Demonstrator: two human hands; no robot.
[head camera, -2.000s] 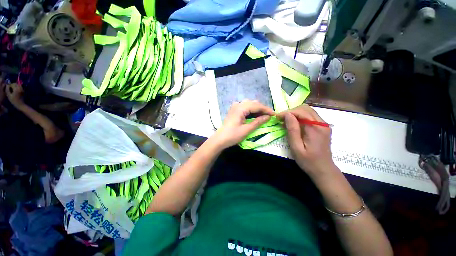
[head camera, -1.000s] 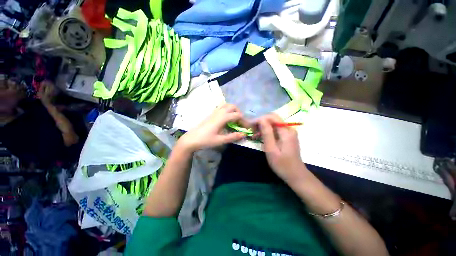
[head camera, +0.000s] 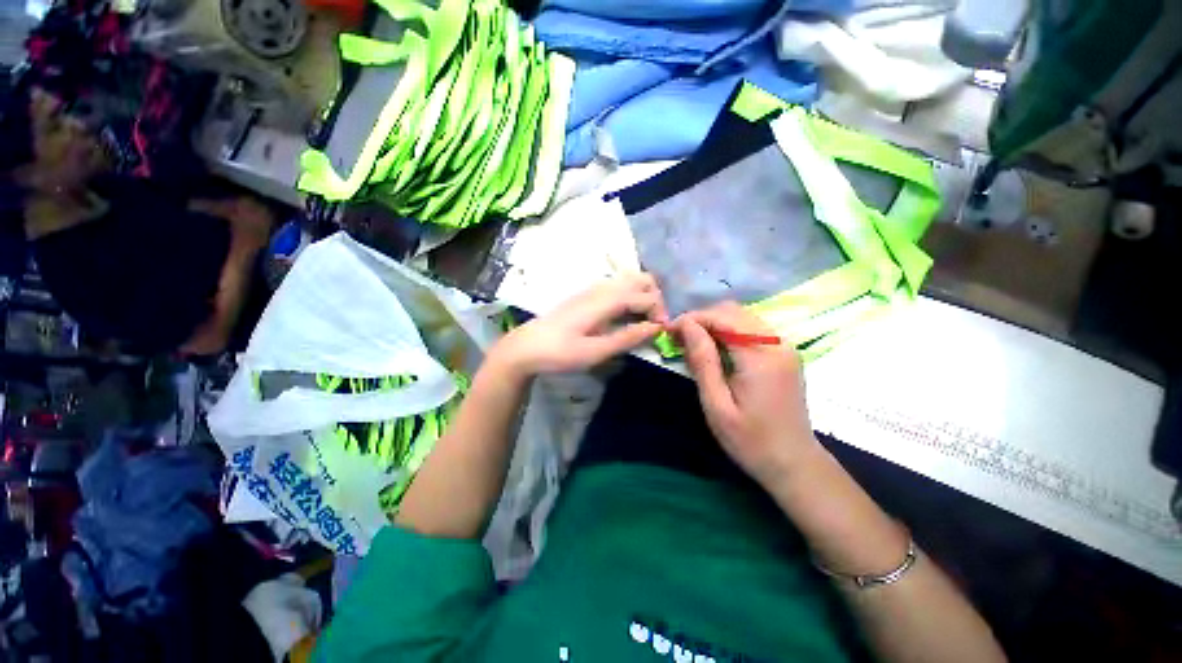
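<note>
A grey panel (head camera: 732, 227) with a black edge and neon yellow-green binding (head camera: 875, 246) lies tilted on the white table in front of me. My left hand (head camera: 590, 326) pinches the panel's near corner at the table's front edge. My right hand (head camera: 752, 389) holds a slim red tool (head camera: 749, 338) like a pencil, its tip end hidden at the fingertips. The fingertips of both hands nearly meet at a small neon bit of the corner. What the tool touches is too small to tell.
A neon-and-grey stack (head camera: 467, 123) is at upper left, with light-blue fabric (head camera: 687, 91) and white fabric (head camera: 894, 65) behind. A white plastic bag (head camera: 344, 311) holds neon pieces at left. The sewing machine (head camera: 1082, 143) is at right. Another person's arm (head camera: 240, 272) shows far left.
The view has shifted, so things sit further right and higher. The panel has turned from nearly square to tilted. Both hands have moved to its near corner, and the neon strips once between them are no longer bunched there.
</note>
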